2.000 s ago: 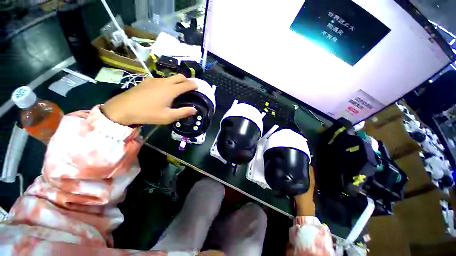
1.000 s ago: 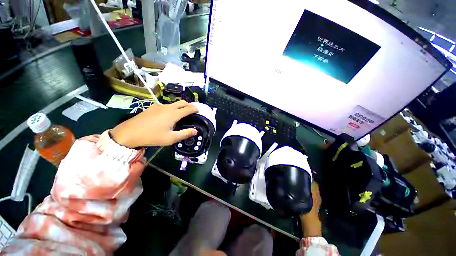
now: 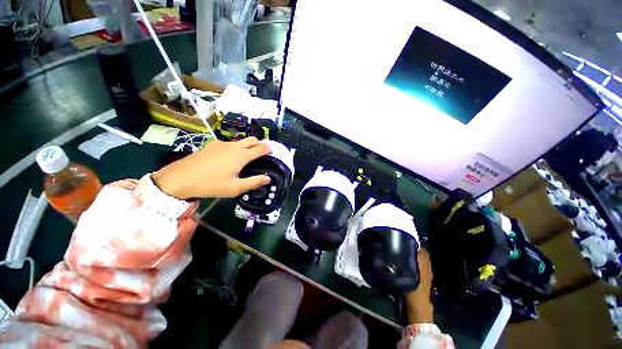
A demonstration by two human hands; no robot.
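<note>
Three white dome cameras with black ball fronts stand in a row on the dark bench. My left hand (image 3: 221,170) lies over the left camera (image 3: 271,185), its fingers on the white housing and the thumb on the black face beside a ring of small pale lights. The middle camera (image 3: 322,213) stands untouched. My right hand (image 3: 421,290) is at the right side of the right camera (image 3: 387,255); its fingers are mostly hidden behind the housing, so its grip cannot be told.
A wide lit monitor (image 3: 354,75) stands behind a black keyboard (image 3: 320,146). A bottle of orange liquid (image 3: 70,187) is at left, a parts tray (image 3: 164,114) left rear. A bulky black device (image 3: 470,242) is at right, with cartons (image 3: 539,232) beyond.
The view has tilted up since the oldest frame, then shifted slightly. My left hand stays on the left camera and my right hand stays beside the right camera.
</note>
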